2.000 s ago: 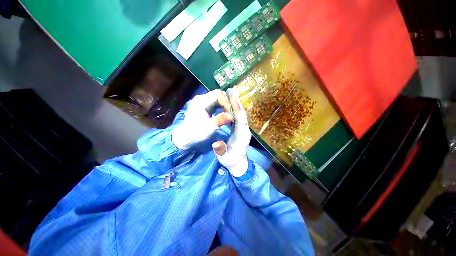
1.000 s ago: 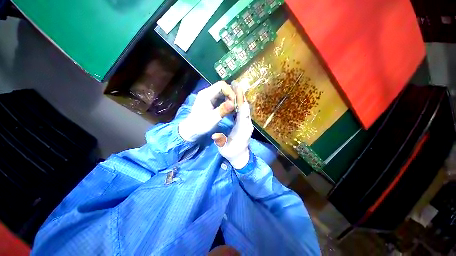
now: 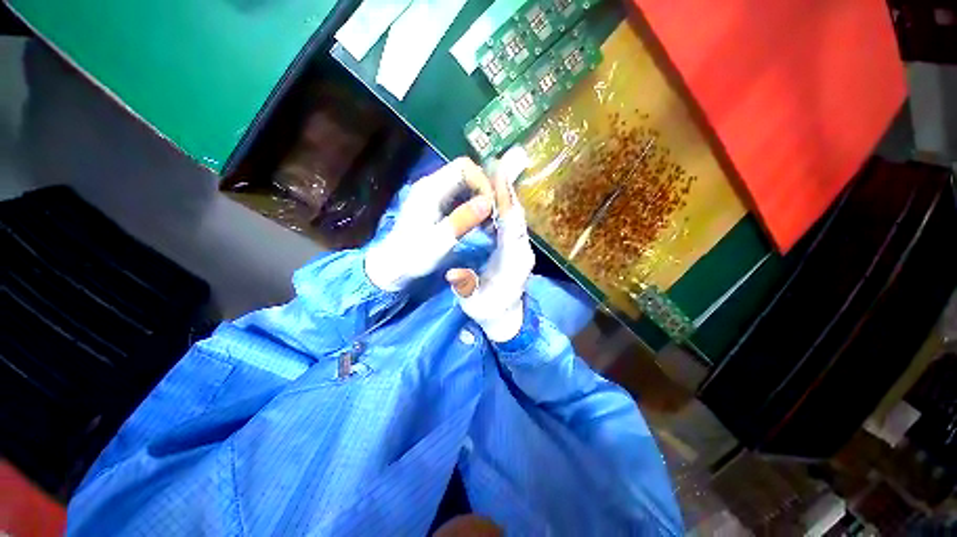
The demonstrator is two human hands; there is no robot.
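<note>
My left hand point(image 3: 428, 226) and my right hand point(image 3: 504, 257), in white gloves with bare fingertips, meet at the bench's front edge. Their fingertips are close together around something thin and small, too hidden to name. Two green circuit board panels point(image 3: 530, 92) lie side by side beyond my hands. Many small amber-brown pieces point(image 3: 619, 199) lie scattered on a shiny amber sheet point(image 3: 708, 168) right of my hands, with a slim straight tool point(image 3: 596, 222) across them. Another small green circuit board point(image 3: 666, 313) lies at the bench's near edge.
Pale strips point(image 3: 418, 42) lie at the back left of the green mat point(image 3: 446, 110). A red sheet point(image 3: 782, 105) covers the right side. A black tray point(image 3: 839, 325) stands right of the bench, a dark stack point(image 3: 89, 304) at far left. A plastic-wrapped box point(image 3: 325, 173) sits below the bench.
The bench and its things have shifted slightly up and right in the view. My hands stay together at the bench edge, with small finger movements.
</note>
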